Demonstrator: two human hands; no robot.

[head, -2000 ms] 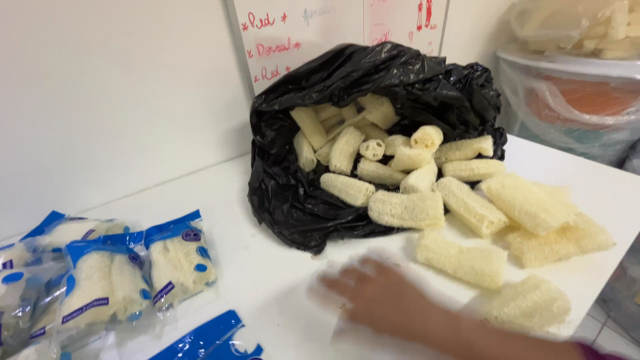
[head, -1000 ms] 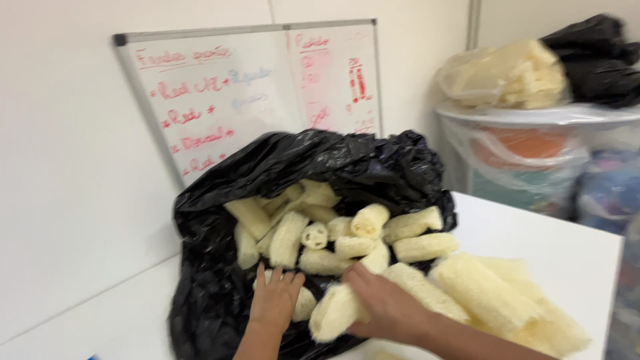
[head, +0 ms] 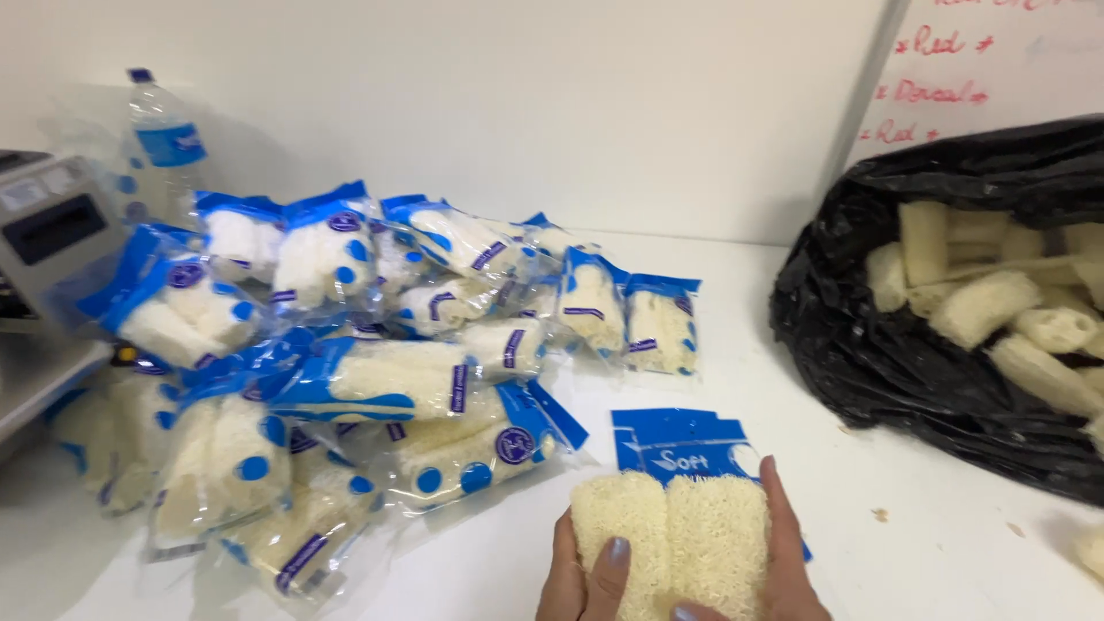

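Note:
Two pale loofah sponges are pressed side by side between my left hand and my right hand. My left thumb lies across the front of the left loofah; the fingers of my right hand run along the outer side of the other. Just behind the loofahs, a blue printed plastic bag lies on the white table, its lower part hidden by them. To the left is a heap of packed loofahs in clear and blue bags.
An open black plastic bag with several loose loofahs stands at the right. A grey machine and a plastic bottle are at the back left. Behind the black bag leans a whiteboard bearing writing. Small crumbs dot the white table.
Both hands have left the black bag's opening and now hold two loofahs together in front of the blue printed bag. The view has swung left.

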